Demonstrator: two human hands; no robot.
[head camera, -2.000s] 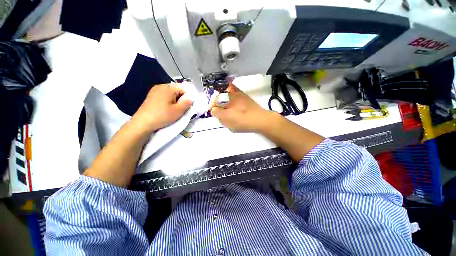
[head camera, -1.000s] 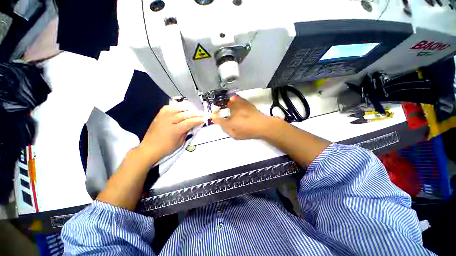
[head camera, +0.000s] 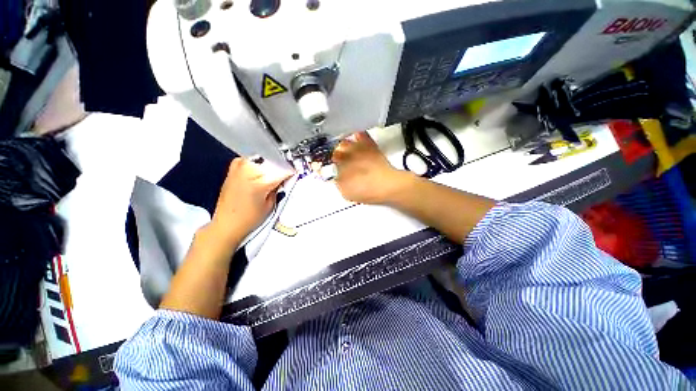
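The white cloth (head camera: 164, 229) lies under and around my left forearm, with its far end running towards the presser foot and needle (head camera: 307, 162). A dark garment panel (head camera: 200, 164) lies behind it on the left. My left hand (head camera: 246, 197) presses and grips the cloth just left of the needle. My right hand (head camera: 362, 171) is just right of the needle with its fingers bent close to the presser foot; what its fingertips touch is hidden. The white sewing machine (head camera: 351, 46) stands over the work.
Black-handled scissors (head camera: 432, 147) lie right of my right hand. Yellow-handled snips (head camera: 568, 145) lie farther right. A ruler strip (head camera: 359, 276) runs along the table's front edge. A black bundle (head camera: 30, 183) is at the left edge. A blue basket (head camera: 662, 218) is below right.
The view has tilted and shifted, so the machine appears rotated. My left hand has drawn slightly back from the needle, and less white cloth shows between my hands. My right hand stays beside the needle.
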